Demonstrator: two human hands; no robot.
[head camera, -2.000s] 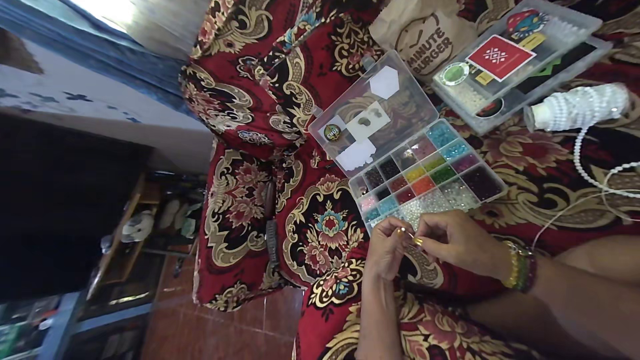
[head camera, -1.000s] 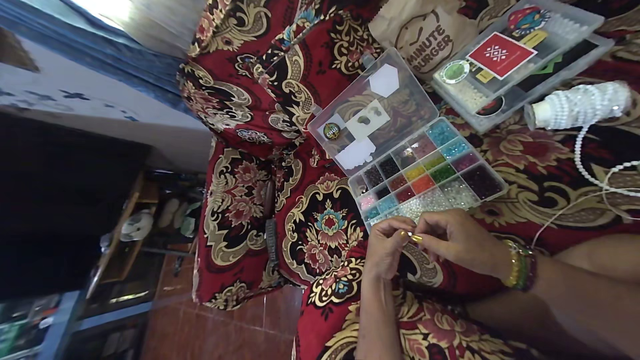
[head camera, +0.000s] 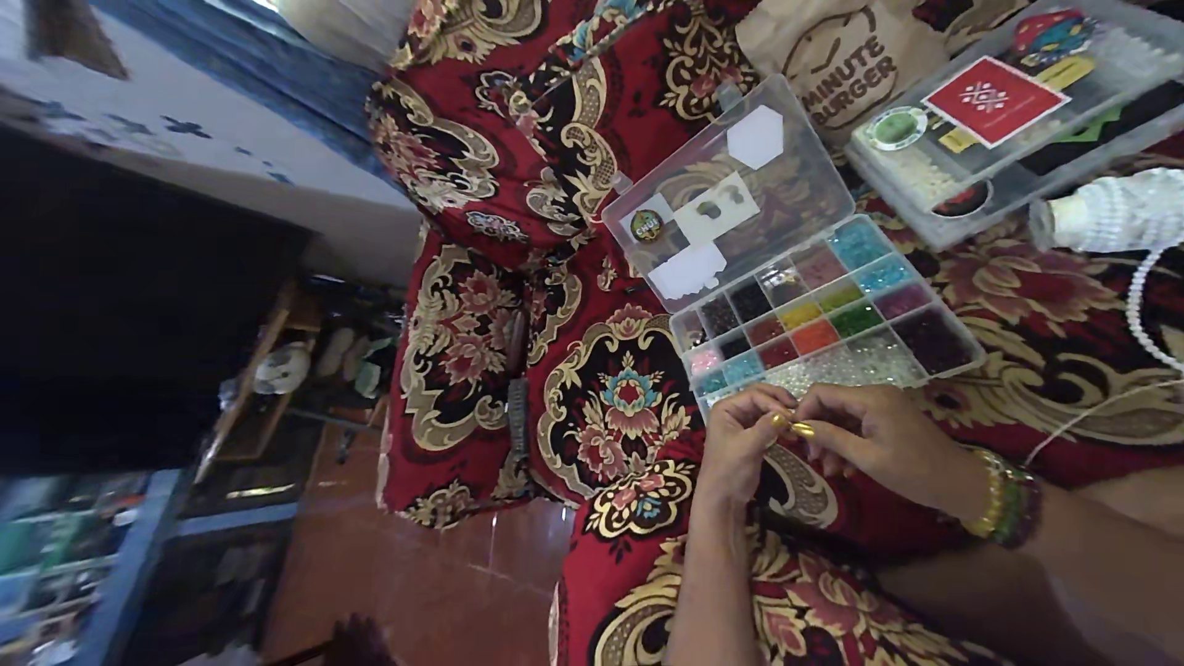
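My left hand (head camera: 747, 433) and my right hand (head camera: 860, 435) meet at the fingertips, just below the near edge of an open clear plastic bead box (head camera: 957, 363). Thumb and forefinger of each are pinched close together; whatever lies between them is too small to make out. Gold polish shows on the thumbnails, and beaded bracelets (head camera: 1004, 499) circle the right wrist. The box's compartments hold clear beads (head camera: 851, 365), red-orange beads (head camera: 814, 337), blue beads (head camera: 858, 242) and other colours. Its raised lid (head camera: 795, 176) carries white paper pieces and stickers.
Stacked clear plastic cases (head camera: 1008, 176) lie at the upper right, near a brown paper bag (head camera: 846, 60). A spool of white pearl-like beads (head camera: 1110, 213) trails a strand at the right edge. Red floral fabric (head camera: 629, 398) covers the seat beneath; a tiled floor (head camera: 444, 573) lies beyond it.
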